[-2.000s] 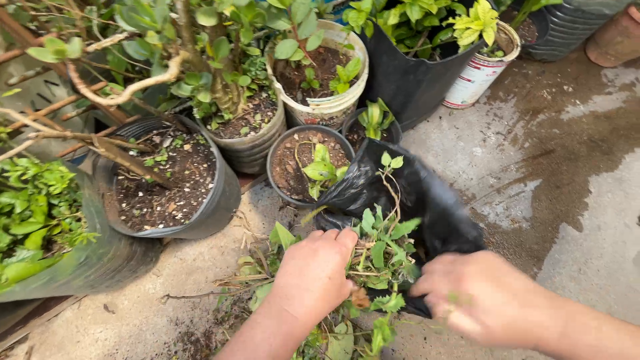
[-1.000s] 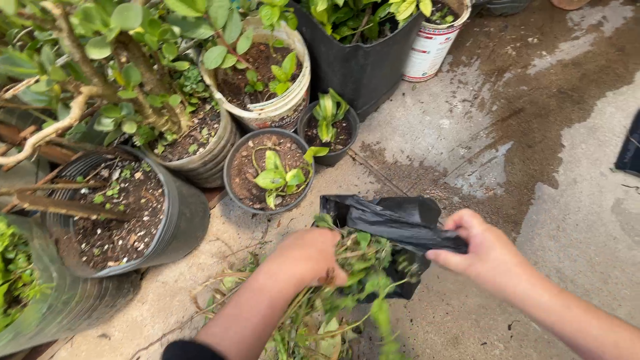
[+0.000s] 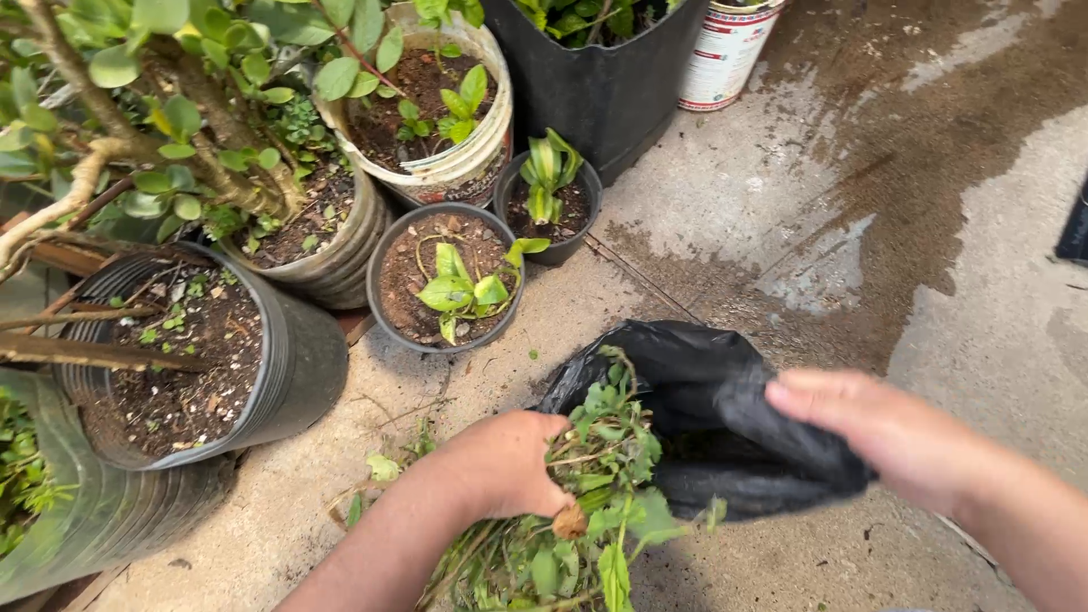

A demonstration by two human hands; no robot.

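Observation:
Loose green plant cuttings (image 3: pixel 586 527) lie in a heap on the concrete at bottom centre. My left hand (image 3: pixel 510 463) is closed around a bunch of them, its thumb and fingers partly behind leaves, at the left side of a black plastic bag (image 3: pixel 680 365). The bag's mouth gapes toward me, and its dark inside hardly shows. My right hand (image 3: pixel 858 425), blurred, grips the bag's right edge with the thumb on top; its other fingers are hidden behind the plastic. Some leaves overlap the bag's near left rim.
Two small pots, one with a variegated vine (image 3: pixel 446 289) and one with a striped-leaf plant (image 3: pixel 548 183), stand just beyond the bag. Larger black pots (image 3: pixel 297 357), a white bucket (image 3: pixel 476 153), a black planter (image 3: pixel 586 93) and a printed can (image 3: pixel 727 55) stand around them. Wet patches mark the concrete.
The bag, flattened and folded over a second ago, now gapes wide. My left hand has lifted a bunch of cuttings beside its mouth. My right hand remains at the bag's right edge.

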